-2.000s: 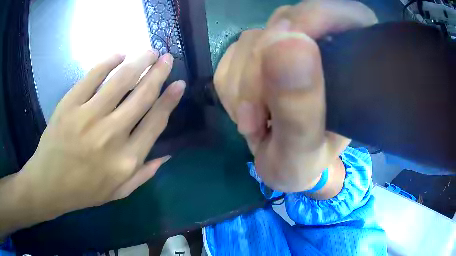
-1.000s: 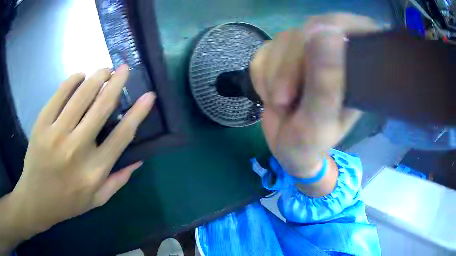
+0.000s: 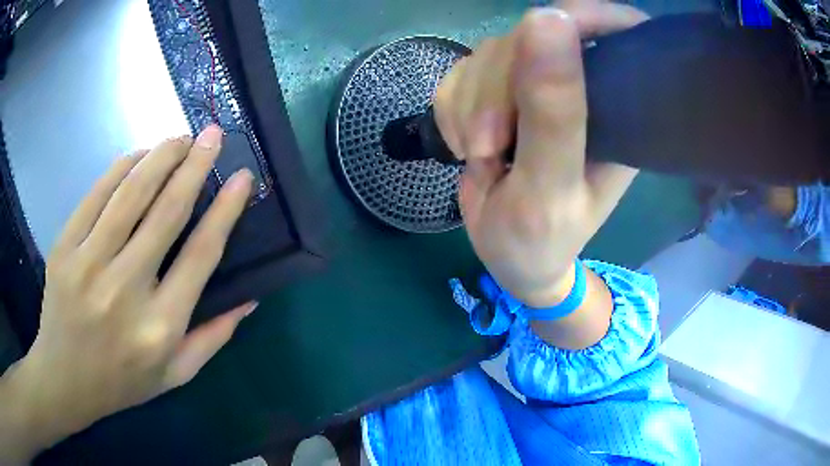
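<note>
My right hand (image 3: 528,155) is closed around a thick dark electric screwdriver (image 3: 701,96). Its black nose (image 3: 409,138) is over the round perforated screw plate (image 3: 396,191), and the bit tip is hidden. My left hand (image 3: 136,264) lies spread with fingers apart on the lower part of the device unit, holding nothing. The unit shows a large silver-white area (image 3: 73,82) and a patterned strip (image 3: 187,64) with a thin red wire. It sits in a black tray (image 3: 273,118). A blue band (image 3: 560,305) is on my right wrist.
The dark green bench (image 3: 364,309) carries the tray and plate. A white box-like surface (image 3: 755,350) is at the lower right. Part of another person in a light blue sleeve (image 3: 810,218) shows at the right edge. Cables and small parts are at the upper right.
The screwdriver has moved from beside the tray to over the round plate, which has come into view. The unit and my left hand sit further left in the picture.
</note>
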